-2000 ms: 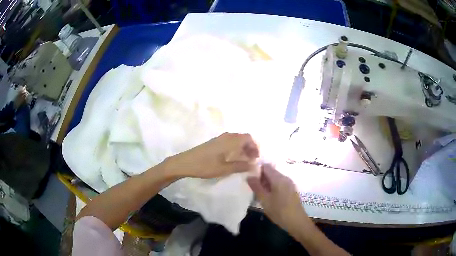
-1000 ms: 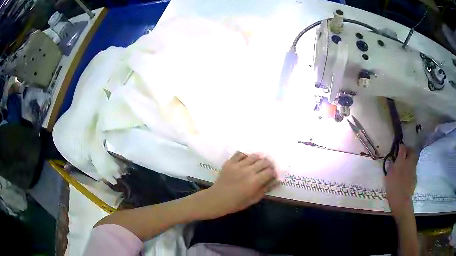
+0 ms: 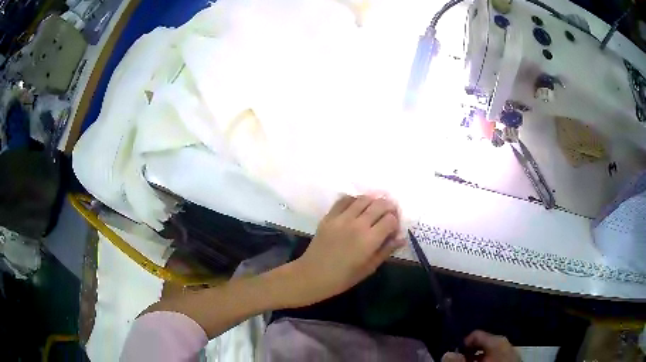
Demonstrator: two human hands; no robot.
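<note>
White fabric [image 3: 212, 92] lies heaped over the left and middle of the table, partly washed out by glare. My left hand [image 3: 358, 237] rests with curled fingers at the front table edge, by the fabric's near side. Glare hides its fingertips and whether they grip anything. My right hand [image 3: 489, 348] is low at the bottom edge, partly cut off, and holds the black scissors [image 3: 433, 279] by the handles. The blades look closed and point up and left, the tip just right of my left hand.
The sewing machine head [image 3: 496, 56] stands at right with the lamp [image 3: 419, 71] left of it. A silver metal tool [image 3: 533, 173] lies beside the needle area, and a tan card [image 3: 581, 141] under the arm. Scale marks [image 3: 496, 251] run along the front edge. White-blue paper or cloth [image 3: 623, 230] lies far right.
My right hand first left my left hand and reached the scissors on the table; now it holds them off the front edge. My left hand has stayed near the front edge.
</note>
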